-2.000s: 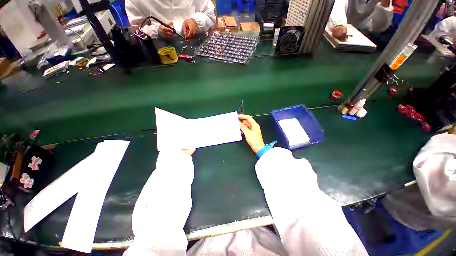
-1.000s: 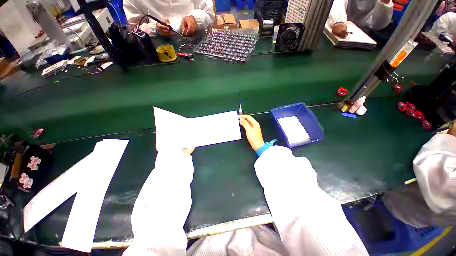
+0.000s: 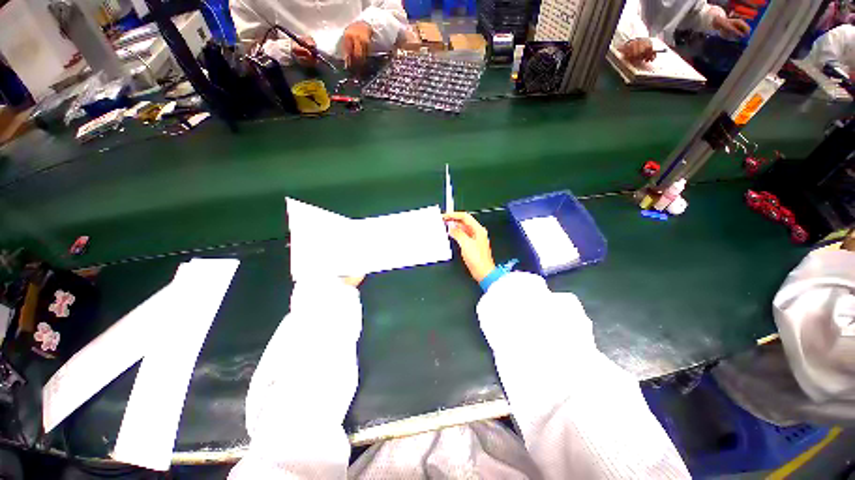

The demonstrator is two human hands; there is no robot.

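A long white strip (image 3: 394, 243) is held bent above the green bench in front of me. My left hand (image 3: 353, 280) is mostly hidden behind its lower edge; only a bit of finger shows, with the strip's left part rising above it. My right hand (image 3: 472, 244) is at the strip's right end, fingers closed around tweezers (image 3: 449, 190) that point up and away. Whether these fingers also touch the strip is not clear. A blue band circles my right wrist. A blue bin (image 3: 589, 236) with white sheets (image 3: 551, 242) in it stands right of my right hand.
Two more white strips (image 3: 183, 347) overlap at the left. A dark box (image 3: 80, 309) is at the far left. Small bottles (image 3: 671, 197) stand by a metal post at the right. Red units (image 3: 771, 212) lie beyond. Opposite, a person works by a grid tray (image 3: 427, 82); another person's sleeve is at right.
The tweezers show more clearly and stand taller above my right hand. My hands and the strip have barely moved. Small red units on the belt have shifted right. The person opposite has moved a hand.
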